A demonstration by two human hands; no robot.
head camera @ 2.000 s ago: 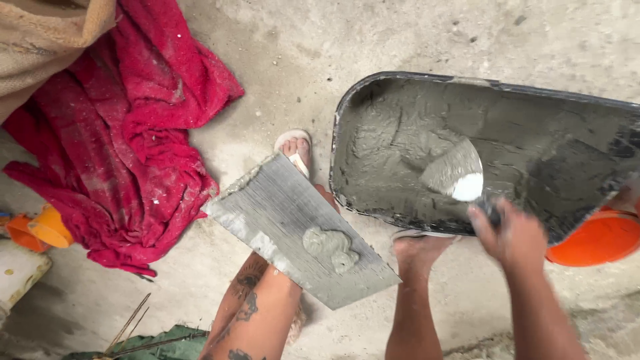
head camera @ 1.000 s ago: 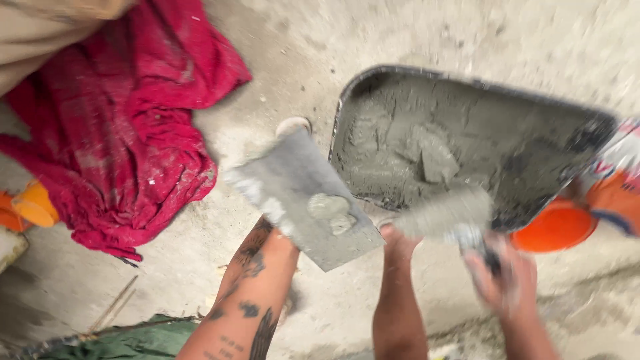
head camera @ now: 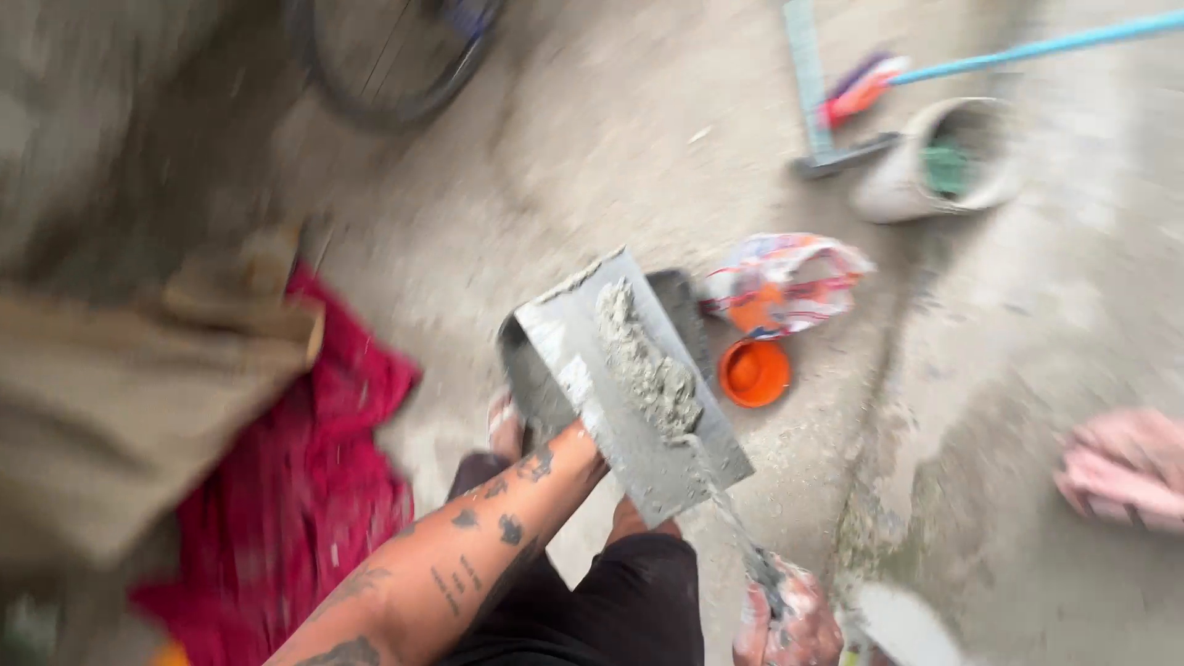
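Observation:
My left forearm reaches beneath a flat plasterer's hawk [head camera: 592, 407], and the hand itself is hidden under the plate. A ridge of wet grey mortar [head camera: 647, 365] lies along the hawk's top face. Low in the view, my right hand [head camera: 791, 620] is closed around the handle of a trowel [head camera: 731, 518], seen nearly edge-on, its blade tip at the lower end of the mortar. Behind the hawk, partly covered by it, is the black mortar tub [head camera: 532, 375] on the floor.
An orange bowl [head camera: 755, 373] and a printed plastic sack [head camera: 786, 277] lie right of the tub. Farther off are a white bucket [head camera: 934, 166], blue-handled tools [head camera: 1036, 46] and a bicycle wheel [head camera: 398, 102]. Red cloth [head camera: 305, 481] and tan sacking [head camera: 120, 416] are at left; a pink item [head camera: 1124, 467] is at right.
The view has swung and widened. A longer mass of mortar now lies on the hawk, where small lumps lay before. The trowel has moved from over the tub to the hawk.

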